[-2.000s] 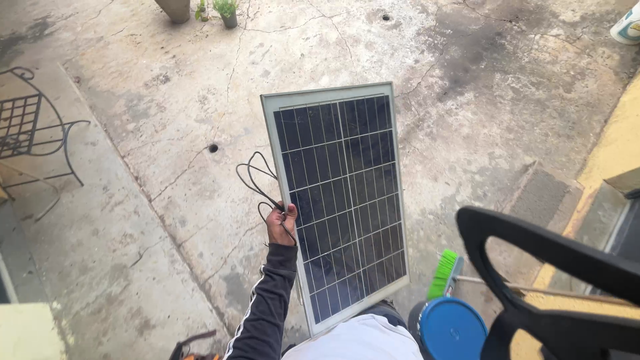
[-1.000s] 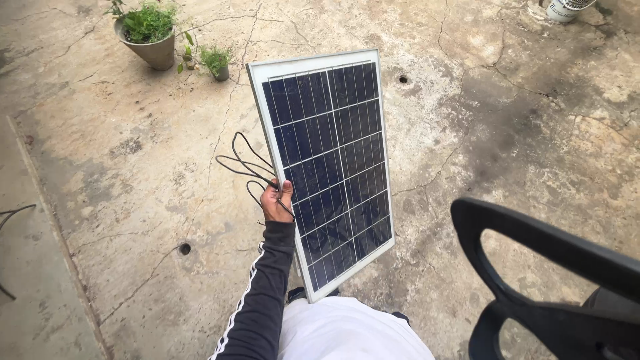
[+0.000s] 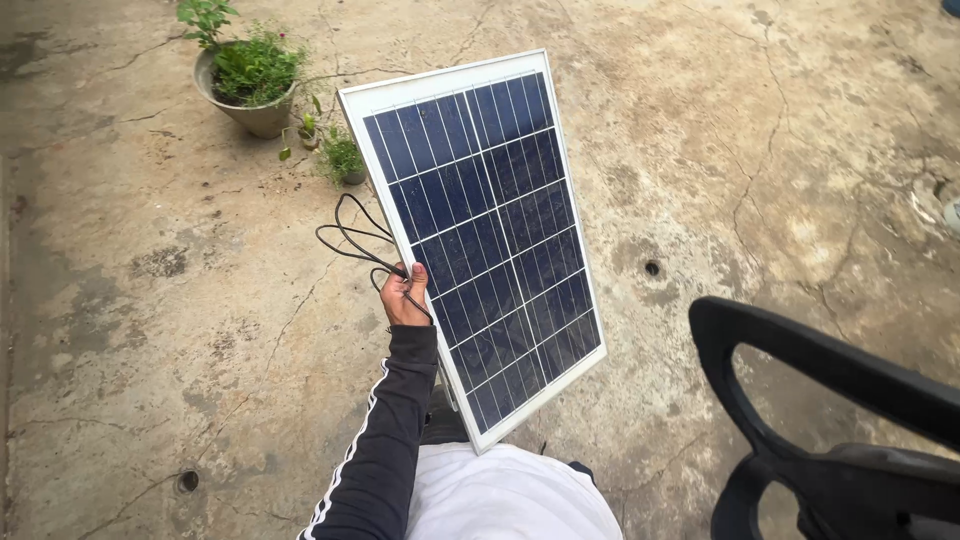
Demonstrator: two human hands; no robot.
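A framed solar panel stands tilted in front of my body, its dark cell side with white grid lines facing up towards me. My left hand grips the left edge of its pale frame, the thumb over the front. Loops of thin black cable stick out to the left, pinched in the same hand. The panel's lower corner meets my white shirt. My right hand is out of sight. A black plastic chair part, looking like an armrest, fills the lower right.
Cracked concrete ground spreads all around, with a small round hole at lower left and another right of the panel. A large potted plant and a small potted plant stand beyond the panel's upper left.
The view has shifted a lot over the ground: the metal chair, green broom and blue lid of the earliest frame are gone from it. My left hand keeps its hold on the panel.
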